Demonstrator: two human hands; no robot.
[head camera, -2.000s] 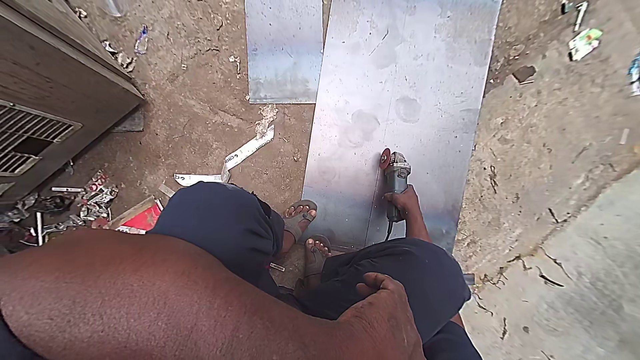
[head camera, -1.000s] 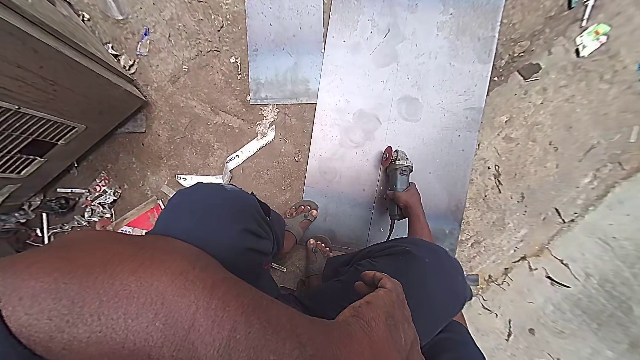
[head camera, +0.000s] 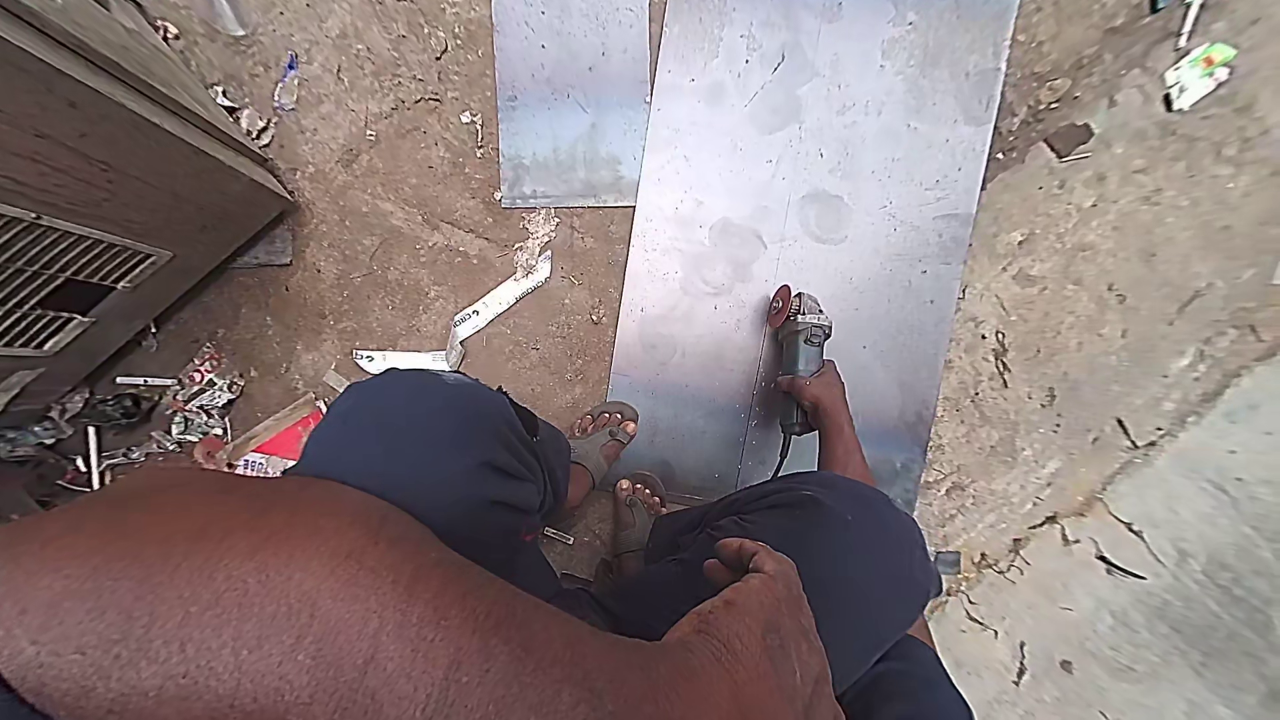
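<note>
My right hand (head camera: 818, 392) is closed around the body of an angle grinder (head camera: 803, 345). The grinder's reddish disc (head camera: 780, 306) is at a thin line on the large metal sheet (head camera: 870, 130); whether it touches the metal cannot be told. A cord runs from the grinder's rear end towards my right knee. My left hand (head camera: 765, 620) lies over my right thigh, its fingers curled, with no object visible in it; its palm side is hidden. My sandalled feet are beside the sheet's near left edge.
A smaller metal sheet (head camera: 570, 110) lies left of the large one. Printed tape (head camera: 500, 300) is on the dirt ground. At the left stand a wooden cabinet (head camera: 120, 150) with a slatted vent and a heap of litter (head camera: 205, 400). Concrete (head camera: 1190, 560) is at the lower right.
</note>
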